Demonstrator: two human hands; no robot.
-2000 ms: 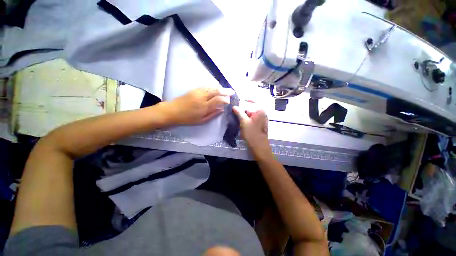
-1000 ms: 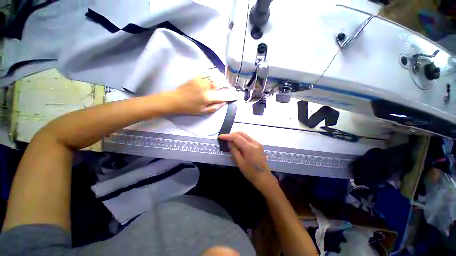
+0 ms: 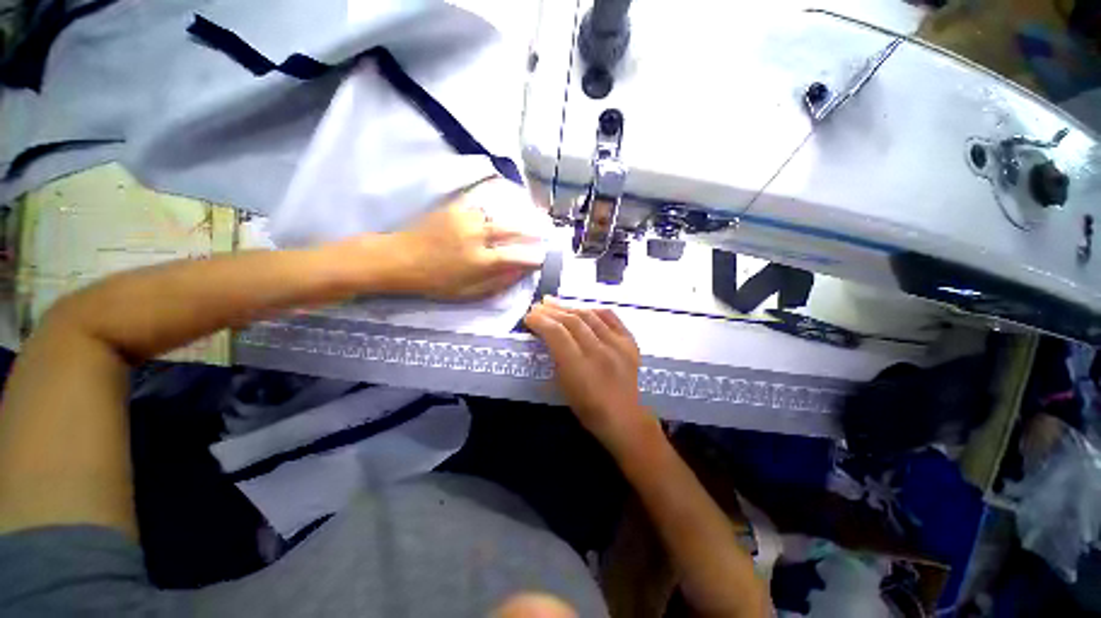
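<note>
A light grey garment panel (image 3: 350,145) lies on the machine table, with a dark binding strip (image 3: 429,106) crossing it toward the needle area. My left hand (image 3: 465,251) presses flat on the panel just left of the presser foot (image 3: 598,223). My right hand (image 3: 589,350) is near the table's front edge, its fingertips on the lower end of the dark strip, which shows between my hands. The panel edge under my left hand is hidden. The needle tip cannot be made out in the glare.
The white sewing machine head (image 3: 749,133) spans the upper right. A folded dark short strip (image 3: 761,284) and a thin dark tool (image 3: 811,327) lie on the bed. A striped grey panel (image 3: 350,447) hangs below the ruler-marked edge (image 3: 423,355). Cloth scraps lie lower right.
The dark strip's end was brought to the front edge by my right hand, which then moved slightly up. My left hand moved left and down. The machine appears further left in view.
</note>
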